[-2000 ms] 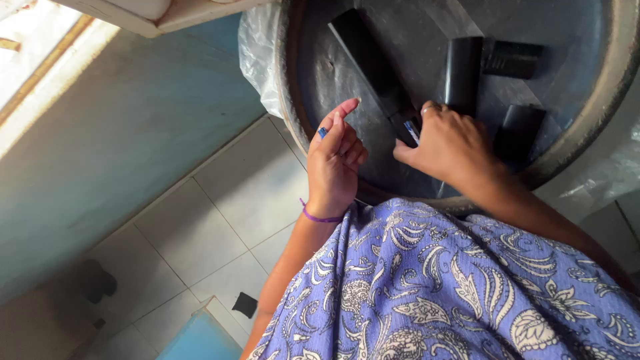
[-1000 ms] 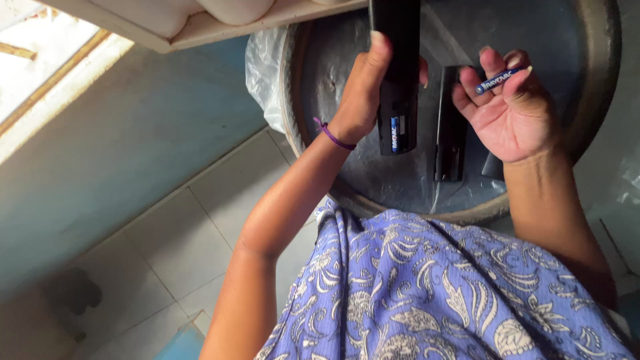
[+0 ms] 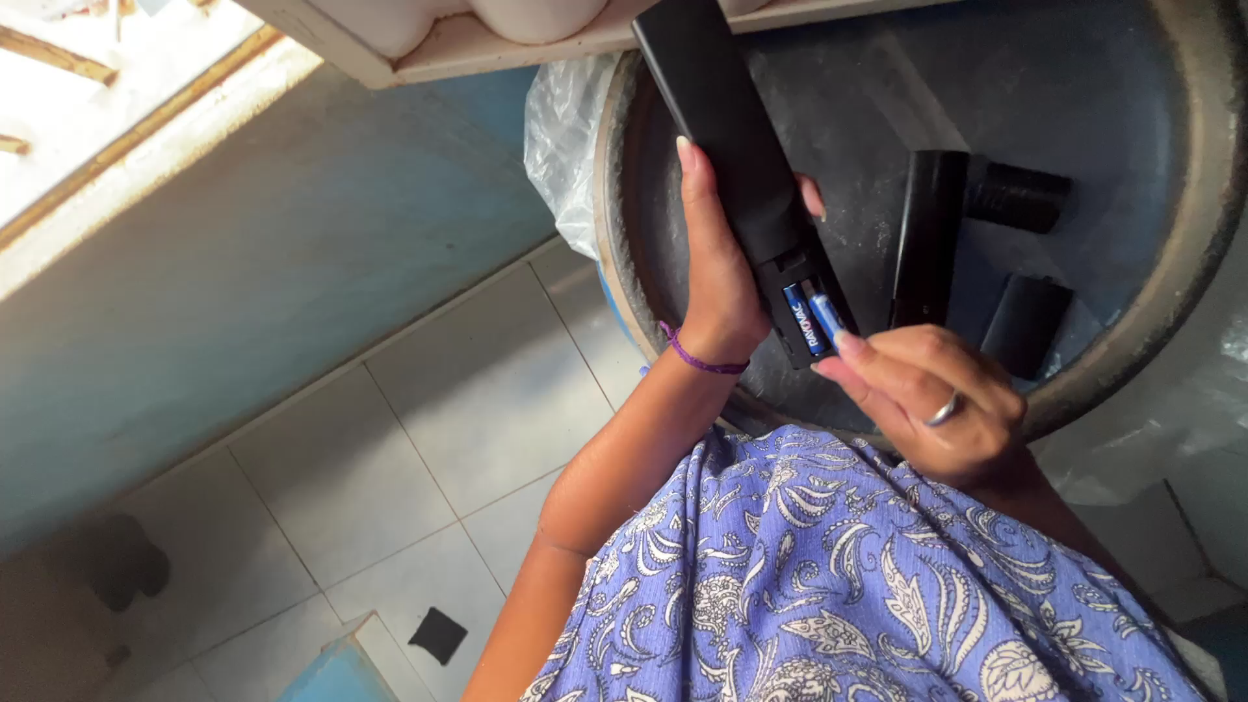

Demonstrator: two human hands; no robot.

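My left hand (image 3: 720, 258) grips a black remote control (image 3: 726, 127), its back and uncovered battery compartment facing up. One blue Rayovac battery (image 3: 803, 320) lies in the compartment. Between the thumb and fingers of my right hand (image 3: 936, 395) is a second blue battery (image 3: 827, 317), tilted, its upper end at the compartment beside the first one. Right of the held remote, another black remote control (image 3: 928, 234) lies on the round dark lid. Two short black pieces, a ribbed one (image 3: 1020, 197) and a smoother one (image 3: 1028, 324), lie near it.
The round dark lid (image 3: 1204, 195) has a raised rim. Above it juts a pale shelf edge (image 3: 487, 57) with white rounded objects. Clear plastic (image 3: 565, 146) hangs at the lid's left. A blue wall (image 3: 292, 224) and tiled floor (image 3: 409, 429) with a small black piece (image 3: 439, 636) lie to the left.
My right hand, earlier raised away from the remote with a battery, is now at the compartment with it. Two seconds ago my left hand was off the remote; now it holds it.
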